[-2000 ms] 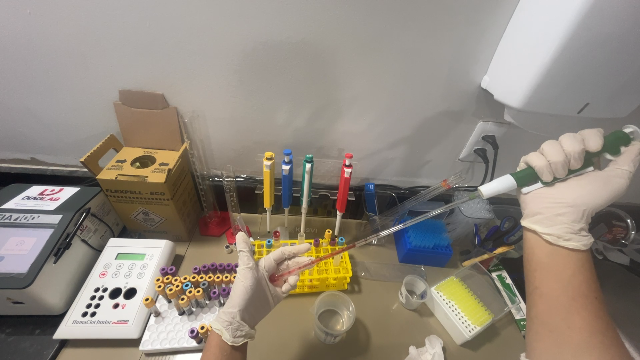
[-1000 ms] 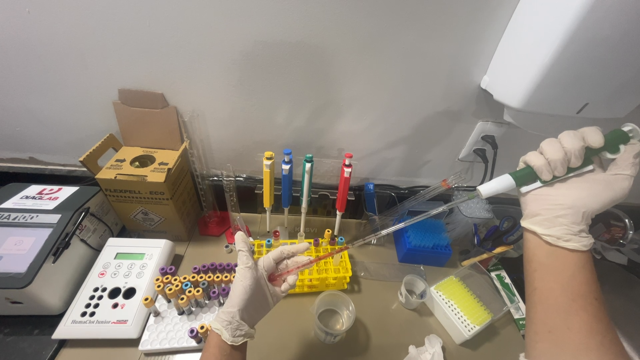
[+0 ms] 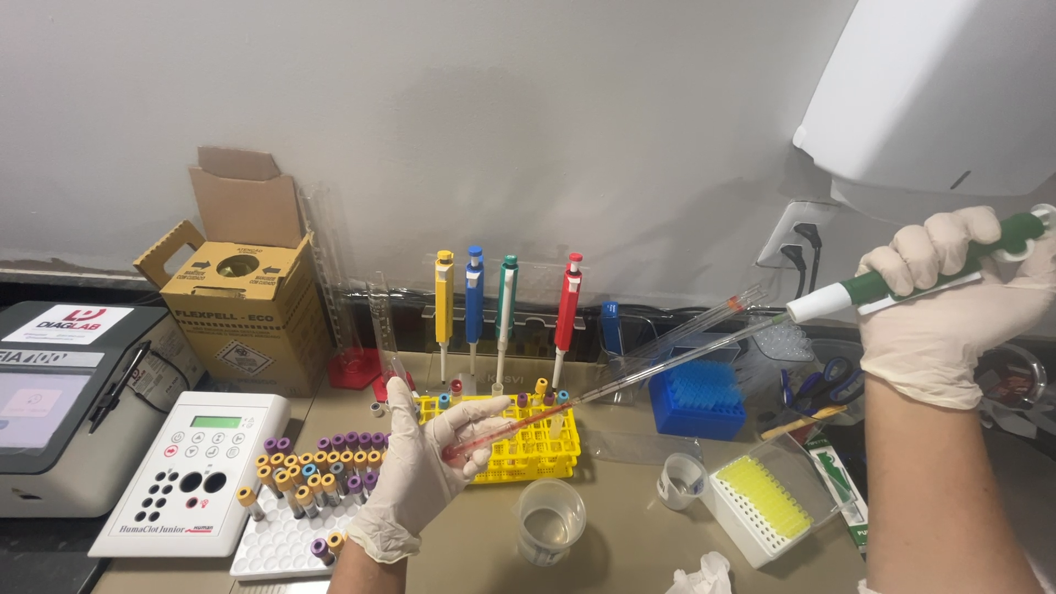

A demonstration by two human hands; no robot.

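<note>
My right hand (image 3: pixel 949 297), in a pale glove, grips a green and white pipette controller (image 3: pixel 874 289) at the upper right. From its white nose a long glass pipette (image 3: pixel 660 367) slopes down to the left. My left hand (image 3: pixel 429 470), gloved too, holds a tube with red liquid (image 3: pixel 495 436) across its palm and fingers; the pipette's lower end reaches into the tube's mouth. Behind the left hand stands a yellow test tube rack (image 3: pixel 528 470) with several capped tubes. At the lower left a white rack (image 3: pixel 256 553) bears many orange- and purple-capped tubes.
Four micropipettes (image 3: pixel 473 305) hang on a stand at the back. A sharps box (image 3: pixel 247 330), a coagulation analyzer (image 3: pixel 181 478) and another instrument (image 3: pixel 66 421) stand left. Plastic cups (image 3: pixel 551 528), a blue tip box (image 3: pixel 701 412), a yellow tip box (image 3: pixel 763 503) and scissors (image 3: pixel 825 384) lie right.
</note>
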